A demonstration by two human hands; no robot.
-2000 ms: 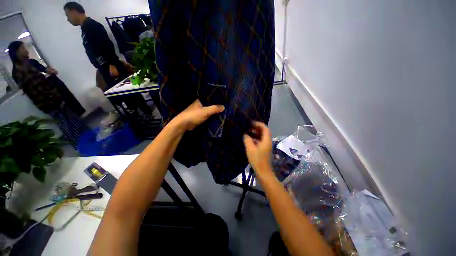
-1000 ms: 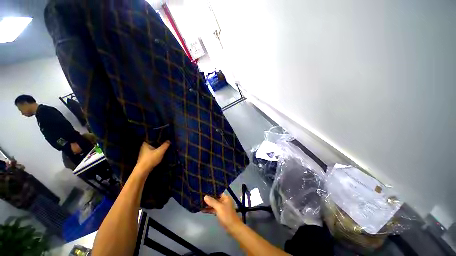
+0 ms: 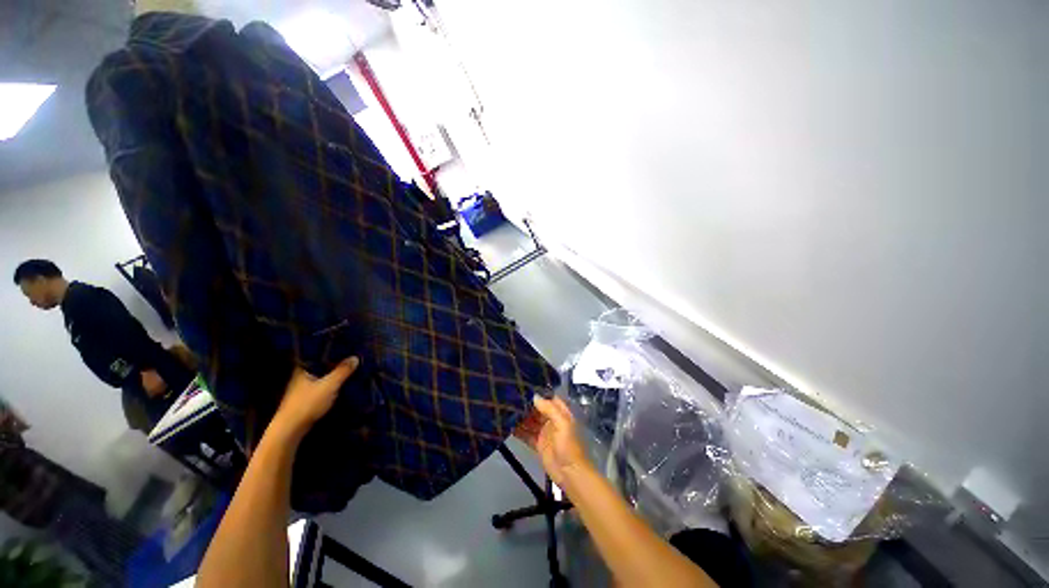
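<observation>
A navy checked coat sample (image 3: pixel 345 253) with orange-brown grid lines hangs in front of me, tilted in the view. My left hand (image 3: pixel 311 396) is at the coat's pocket area, thumb on the cloth, with its fingers hidden in or behind the fabric. My right hand (image 3: pixel 552 436) pinches the coat's lower front corner and holds the front panel out to the right. Part of a black stand (image 3: pixel 550 505) shows below the hem.
Clear bagged samples (image 3: pixel 667 442) with white papers (image 3: pixel 805 459) lie on the floor along the white wall at the right. A person (image 3: pixel 104 333) in dark clothes stands at the left by a white table (image 3: pixel 182 416). A blue object (image 3: pixel 481 215) is behind the coat.
The view has swung up and left, showing the coat up to its collar. My right hand has moved out to the coat's lower corner, spreading the front panel. My left hand stays by the pocket.
</observation>
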